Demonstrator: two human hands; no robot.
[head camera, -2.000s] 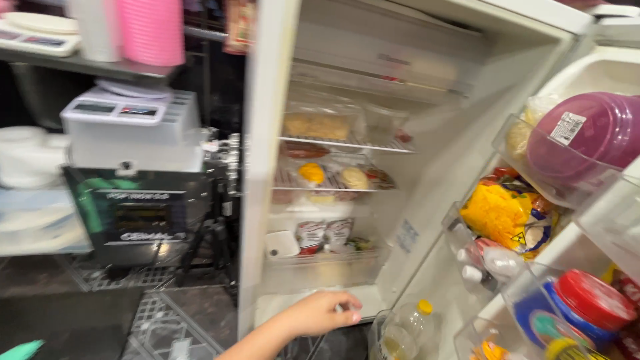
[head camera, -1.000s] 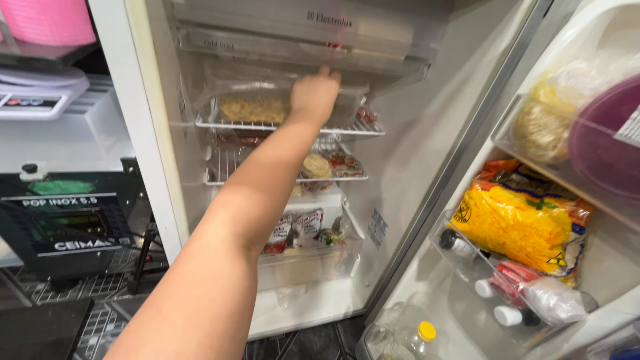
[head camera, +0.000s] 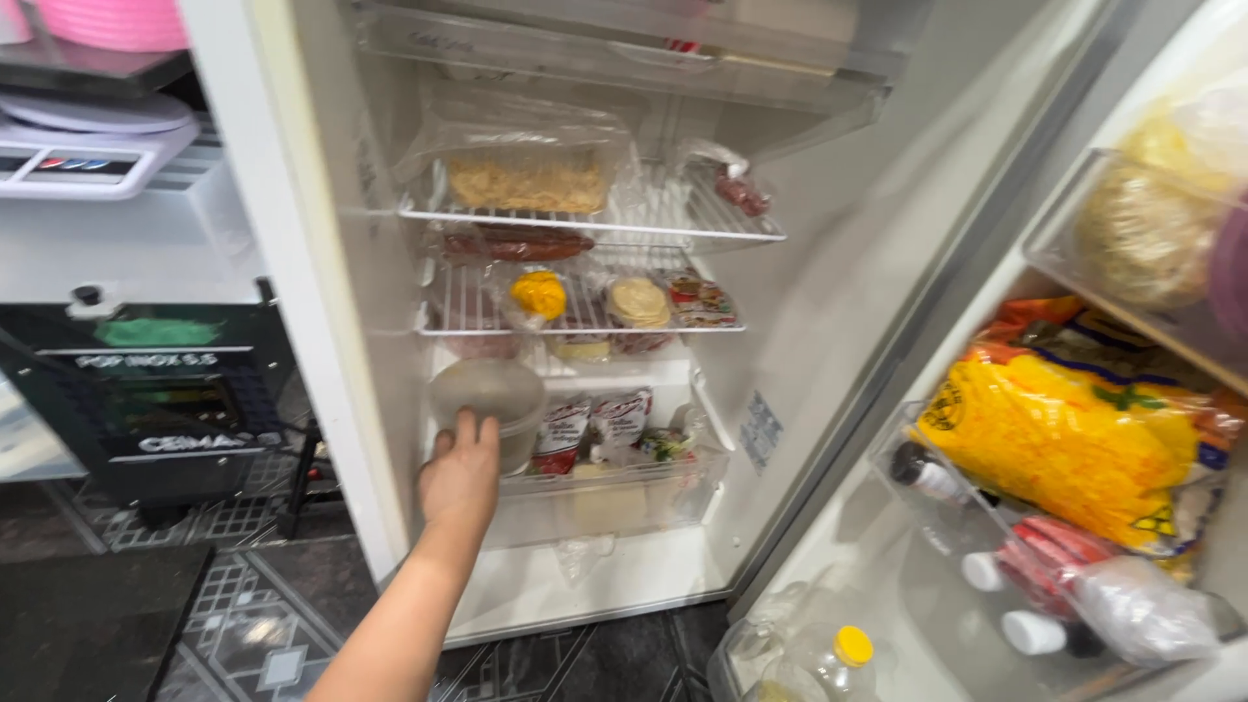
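My left hand (head camera: 460, 480) reaches into the lower left of the refrigerator. Its fingers lie over the near side of a round, cloudy plastic container (head camera: 492, 390), which it appears to grip; the thumb is hidden. The container is above the left part of a clear drawer (head camera: 643, 492), beside red and white food packets (head camera: 563, 437). Above it, a wire shelf (head camera: 575, 329) bears a yellow item in clear plastic (head camera: 538, 294) and a stack of pale discs (head camera: 639, 302). My right hand is not in view.
The open refrigerator door (head camera: 780, 556) at right holds a yellow bag (head camera: 1072, 429), bottles and a plastic bottle with a yellow cap (head camera: 853, 645). The refrigerator's left side wall (head camera: 302, 292) borders my reach. A kitchen scale (head camera: 93, 146) stands at left.
My left hand has come down from the upper shelf to the round container. That container sits higher relative to the packets than the pale container seen beside them two seconds ago.
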